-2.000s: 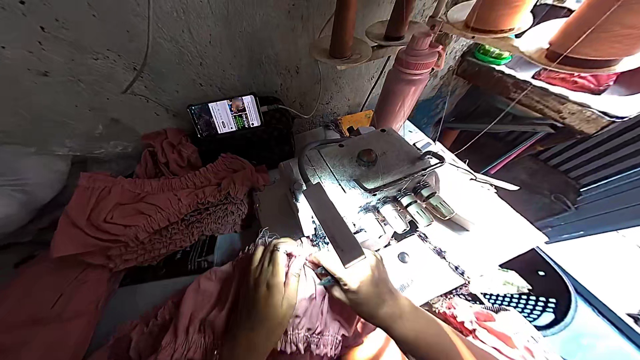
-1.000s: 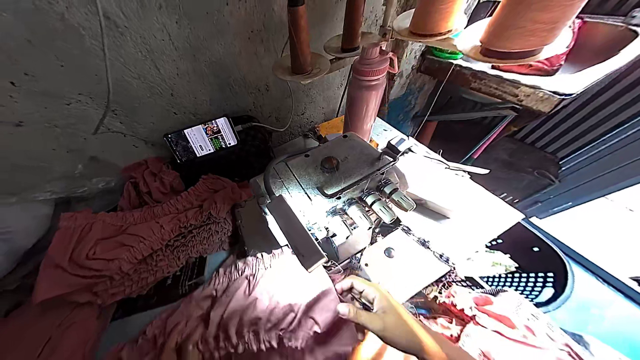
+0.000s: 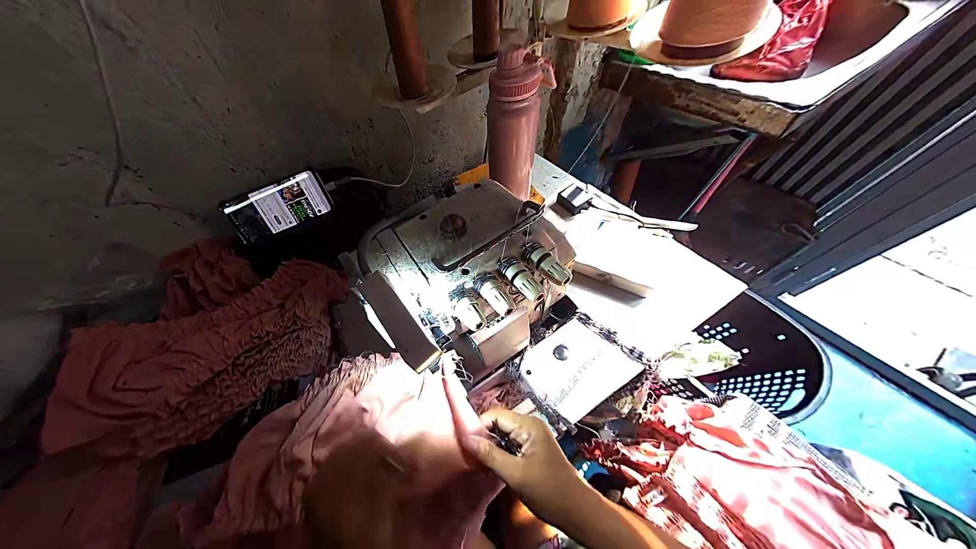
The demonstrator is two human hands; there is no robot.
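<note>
The overlock sewing machine (image 3: 457,252) stands on the table, its tension dials facing me. Gathered pink fabric (image 3: 366,404) lies at its front-left corner, below the needle area. My right hand (image 3: 526,457) is just in front of the machine, one finger stretched toward the needle area beside the fabric. A small dark metal tool (image 3: 505,441) sits in its curled fingers; its exact kind is unclear. My left hand (image 3: 374,480), strongly blurred, is over the fabric at the bottom middle; its fingers and grip cannot be made out.
Ruffled pink fabric (image 3: 198,358) is heaped on the left. A lit phone (image 3: 278,206) leans by the wall, a pink bottle (image 3: 512,122) stands behind the machine, and thread cones (image 3: 709,27) hang above. At right are a dark perforated basket (image 3: 785,381) and bright red-pink cloth (image 3: 732,473).
Two seconds ago both hands were together at the needle area. One second ago my left hand was not visible; now it is over the fabric, which has shifted. The view has moved somewhat.
</note>
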